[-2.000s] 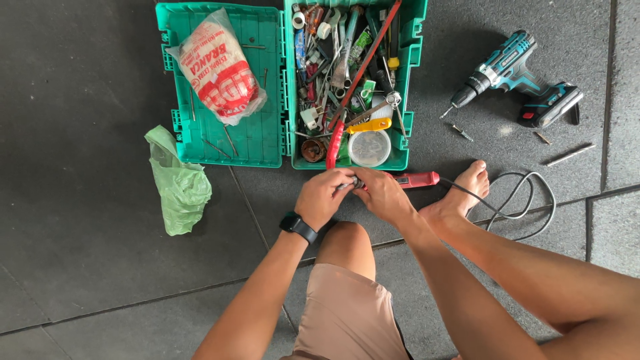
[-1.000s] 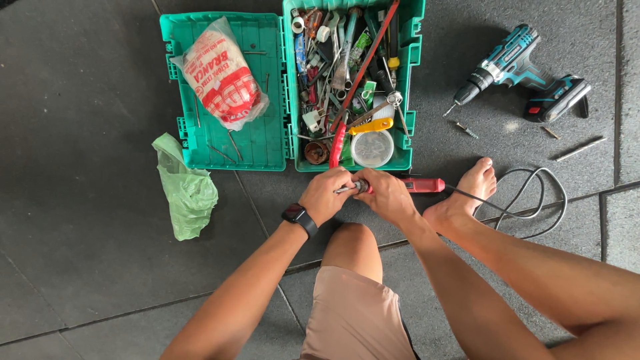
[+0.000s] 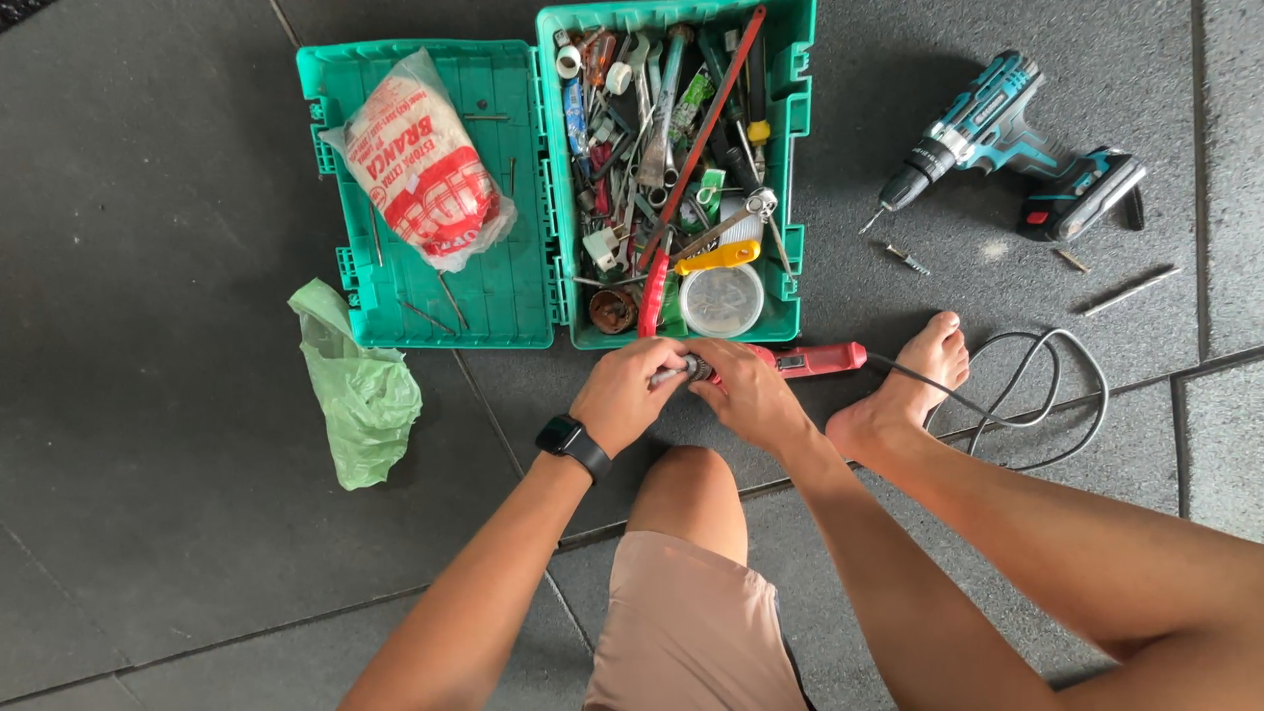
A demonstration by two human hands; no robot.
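Note:
A red corded power drill (image 3: pixel 815 359) lies sideways on the floor just below the toolbox, its chuck (image 3: pixel 698 368) pointing left. My left hand (image 3: pixel 632 387), with a black watch on the wrist, has its fingers and thumb around a grey metal bit (image 3: pixel 668 375) at the chuck's front. Around the front of the drill, by the chuck, my right hand (image 3: pixel 748 390) is closed, thumb below. The fingers hide part of the drill body and the chuck's jaws. A red-handled hacksaw (image 3: pixel 653 296) leans out of the open green toolbox (image 3: pixel 808 118) right above my left hand.
Within the toolbox lid (image 3: pixel 444 331) lie a printed plastic bag (image 3: pixel 425 163) and loose bits. A green plastic bag (image 3: pixel 365 395) is on the floor at left. At right are a cordless drill (image 3: pixel 973 128), a masonry bit (image 3: pixel 1131 291), a wall plug with screw (image 3: pixel 907 259) and a coiled cable (image 3: pixel 1106 385).
The grey bit at the chuck shows less in front of my left fingers than one second ago. Both hands have stayed close together at the chuck.

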